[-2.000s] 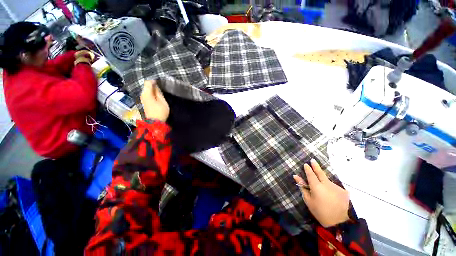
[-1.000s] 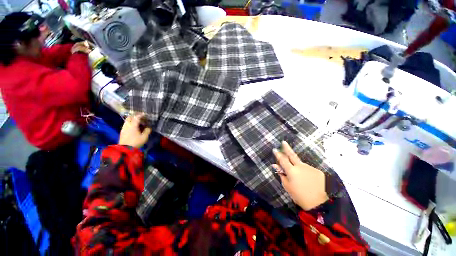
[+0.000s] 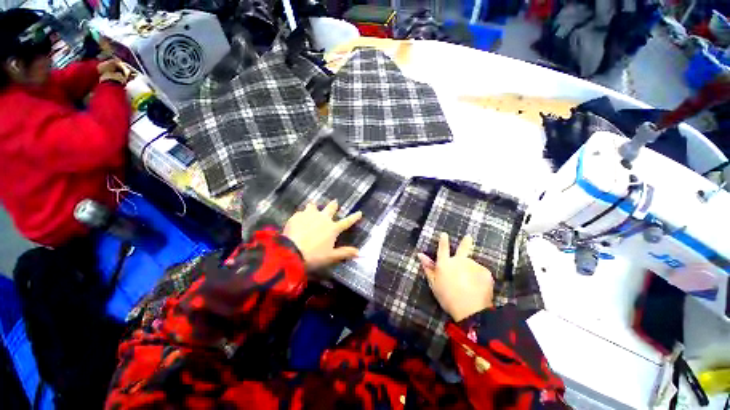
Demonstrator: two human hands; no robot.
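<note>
Two plaid garment panels lie side by side on the white table, each with a squarish plaid pocket piece on it. My left hand (image 3: 320,234) lies flat with spread fingers on the left panel (image 3: 340,180). My right hand (image 3: 458,280) rests with spread fingers on the right panel (image 3: 472,215). Neither hand grips the cloth. The right panel's far edge reaches close to the needle area of the sewing machine (image 3: 612,204). The panels' lower edges are partly hidden by my hands and sleeves.
More plaid panels lie behind, at left (image 3: 248,120) and centre (image 3: 391,100). Dark cloth (image 3: 580,128) lies behind the machine. A red-and-black case (image 3: 660,311) and dark-handled snips (image 3: 690,380) lie at right. A person in red (image 3: 60,144) works at far left.
My left hand first turned the dark-backed panel plaid side up, then moved right onto it. The left panel now lies beside the right one, which has turned. My right hand has shifted slightly left.
</note>
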